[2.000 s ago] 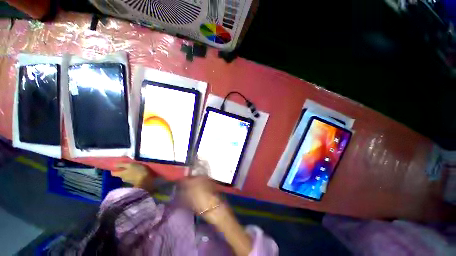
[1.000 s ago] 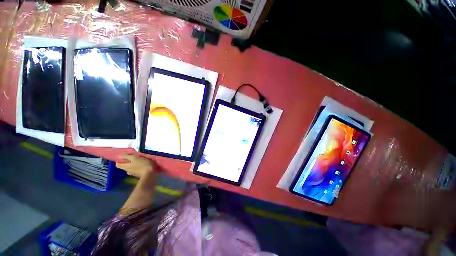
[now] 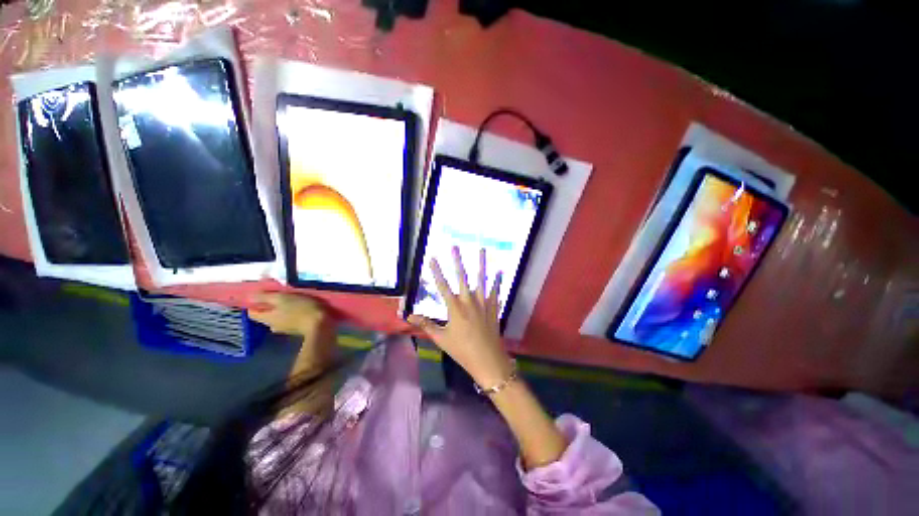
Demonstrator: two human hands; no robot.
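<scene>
A tablet with a lit white screen point(image 3: 474, 217) lies on a white sheet point(image 3: 567, 191) on the bench. A short black looped lead point(image 3: 516, 116) with a dark connector sits at its top edge. My right hand point(image 3: 469, 317), with a bracelet on the wrist, is over the lower part of this screen, fingers spread, holding nothing. Whether the fingertips touch the glass is not clear. My left hand point(image 3: 290, 312) rests at the bench's front edge, below the tablet with an orange swirl point(image 3: 343, 191). Nothing shows in it, but its finger posture is unclear.
Two dark-screened tablets point(image 3: 62, 171) lie on white sheets at the left. A tablet with colourful wallpaper point(image 3: 700, 262) lies at the right, overlapping another dark slab on a sheet. A blue tote point(image 3: 191, 328) stands below the red-orange bench point(image 3: 625, 91). Black tape is at the top.
My right hand, blurred near the lit tablet's lower left two seconds ago and away from it one second ago, is now over its screen. The view has shifted; the chart is out of view.
</scene>
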